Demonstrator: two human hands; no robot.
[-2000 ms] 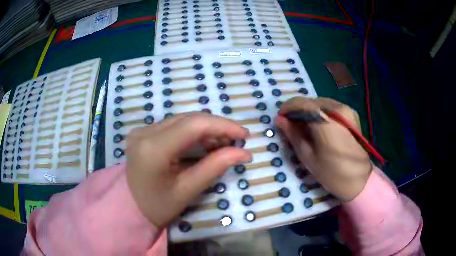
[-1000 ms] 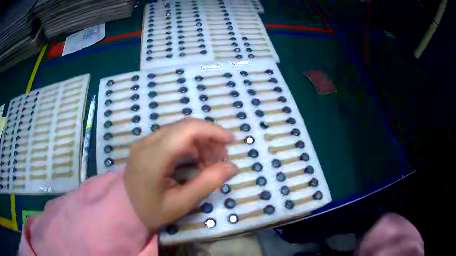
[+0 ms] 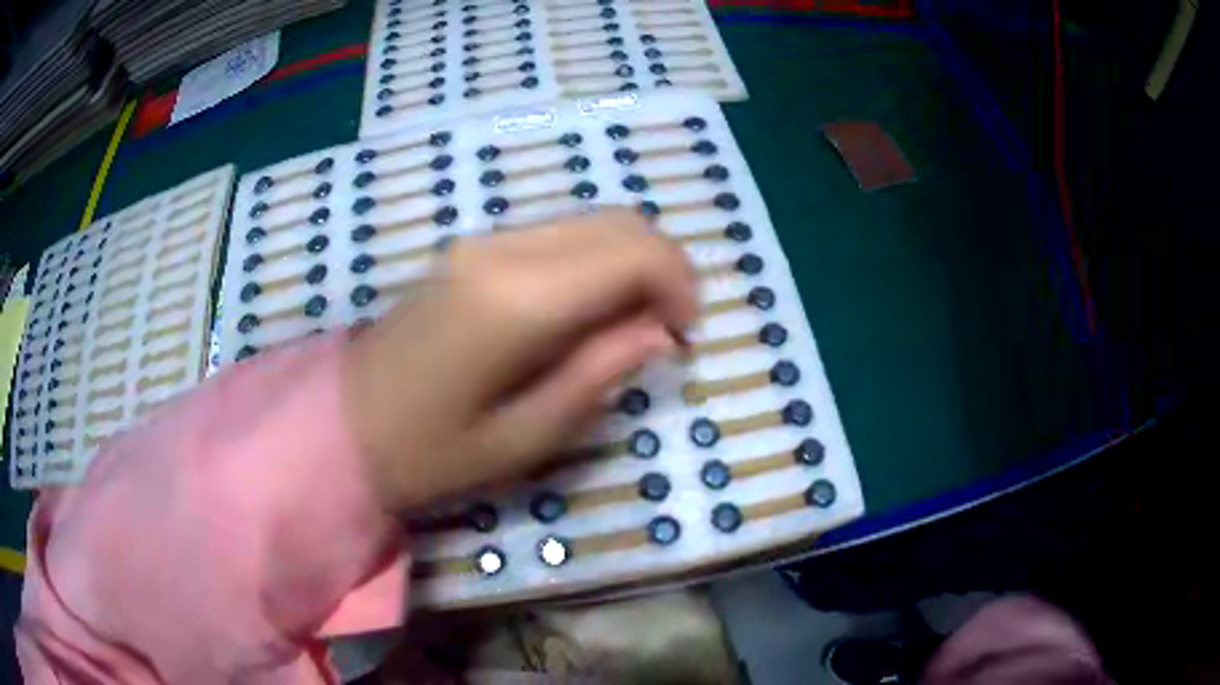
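Note:
The main white foam tray (image 3: pixel 603 174) shows dumbbell-shaped tan slots with small dark discs (image 3: pixel 773 335) at their ends. Two discs near the front edge flash white (image 3: pixel 553 550). My left hand (image 3: pixel 535 355) is blurred over the tray's middle, its fingertips at the left ends of the rightmost column's slots. A small dark spot shows at the fingertips; whether it is a held disc I cannot tell. The hand hides much of the middle columns. One right-column slot (image 3: pixel 736 385) shows a disc only at its right end. My right hand is out of the picture; only its sleeve shows bottom right.
A second foam tray (image 3: pixel 125 462) lies left, a third (image 3: pixel 546 91) behind. A red-brown square (image 3: pixel 870 154) lies right of the main tray, with a red lead (image 3: pixel 1066 201) beyond it. A paper slip (image 3: pixel 225 78) and stacked grey sheets (image 3: pixel 201 27) are upper left.
My left hand has moved right across the tray to the rightmost column. My right hand, on the right with the black probe two seconds ago, has left the picture. The view has shifted.

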